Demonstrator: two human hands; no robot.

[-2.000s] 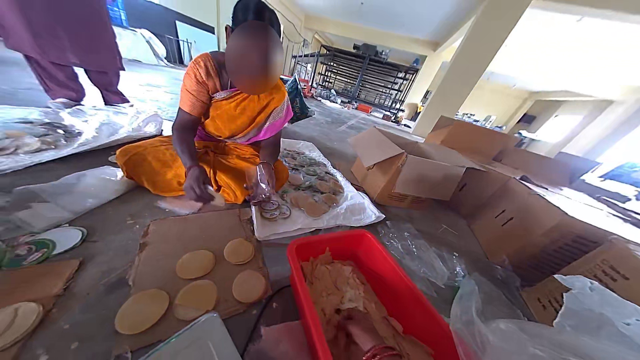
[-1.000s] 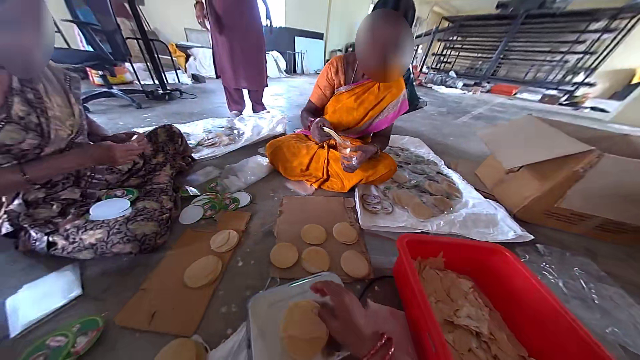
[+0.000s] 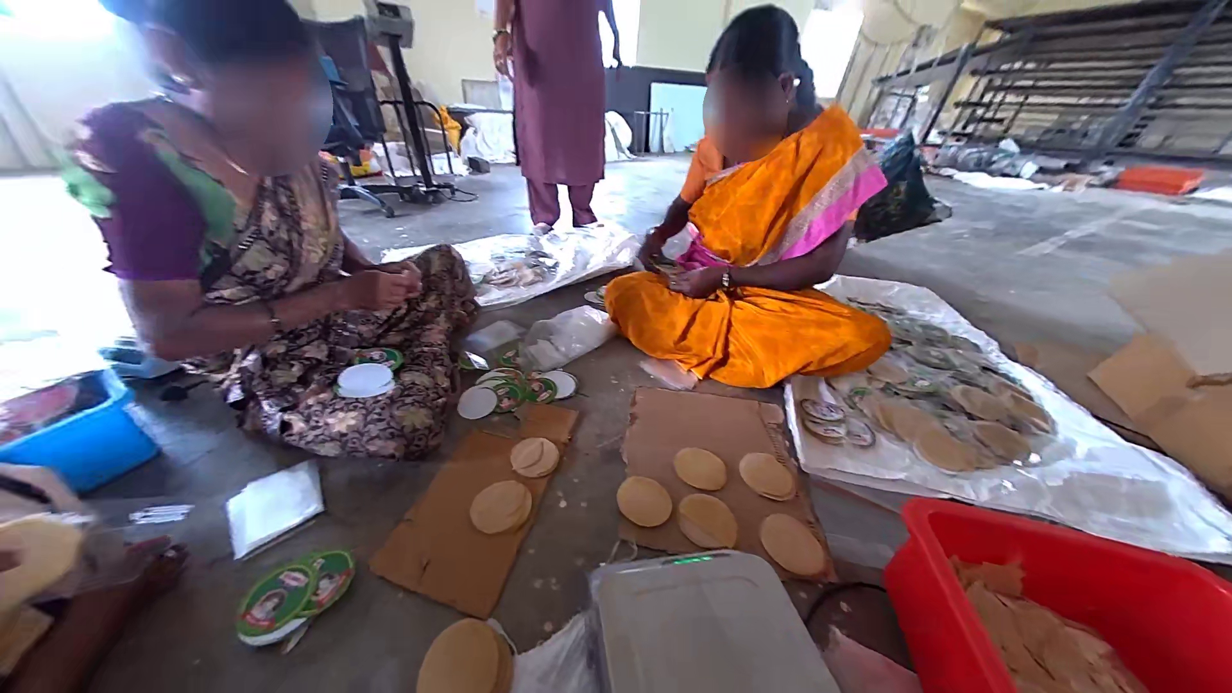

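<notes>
Neither my left hand nor my right hand is in the frame. At the bottom centre is a grey weighing scale (image 3: 707, 626) with a small green display and a bare top. A stack of flat round tan discs (image 3: 464, 659) lies just left of it. Beyond the scale, several piles of tan discs (image 3: 700, 469) rest on a cardboard sheet (image 3: 664, 423). A second cardboard sheet (image 3: 433, 553) to the left bears two piles (image 3: 500, 507). The red plastic tub (image 3: 919, 597) at the lower right holds broken tan pieces (image 3: 1039, 635).
Two co-workers sit ahead, left (image 3: 356, 289) and centre (image 3: 751, 327); another person (image 3: 563, 96) stands behind. A co-worker's arm (image 3: 96, 616) appears lower left. Green-rimmed round labels (image 3: 279, 597) and white sheets (image 3: 274, 505) lie on the floor. Packed discs cover a white sheet (image 3: 1107, 500) at right.
My right hand, first in the red tub and then at a tan disc on the scale, has left the view. That disc is off the scale. The view has swung left.
</notes>
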